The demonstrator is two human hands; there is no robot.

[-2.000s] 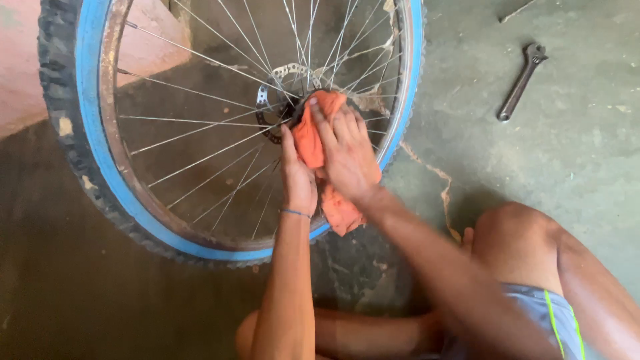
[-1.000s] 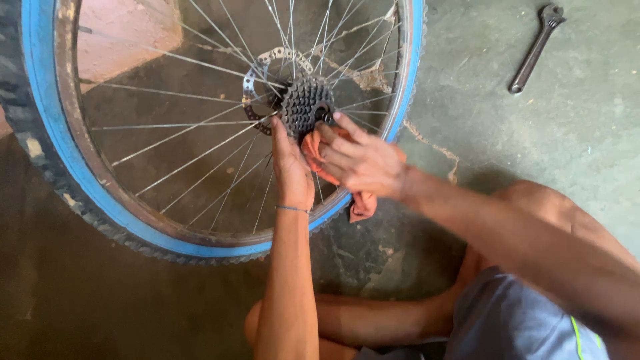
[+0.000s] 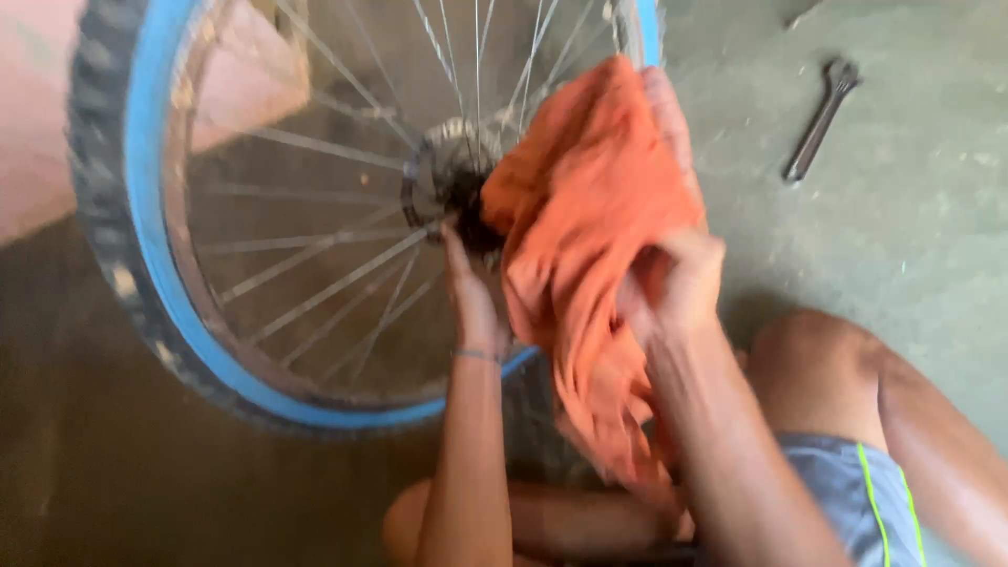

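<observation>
A bicycle wheel with a knobby tyre and a blue band (image 3: 150, 157) stands in front of me, blurred. My right hand (image 3: 681, 283) holds an orange cloth (image 3: 583, 197), which hangs spread out over the right side of the hub and down past my wrist. Its fingers are partly behind the cloth. At the dark rear sprocket cassette (image 3: 476, 213), mostly covered by the cloth, my left hand (image 3: 476, 307) touches the lower left edge with its fingertips; whether it grips is not clear. Behind the cassette shows the brake disc (image 3: 417, 181).
On the floor to the right lies an adjustable wrench (image 3: 823, 118), with a thin object (image 3: 803, 14) above it at the top edge. A pink block or wall part (image 3: 39, 102) is at the upper left. My bent knee (image 3: 819, 362) is at the lower right.
The cloth, bunched under my right hand at the cassette before, now hangs loosely spread and hides most of the cassette. My right hand has moved away from the hub, to the right.
</observation>
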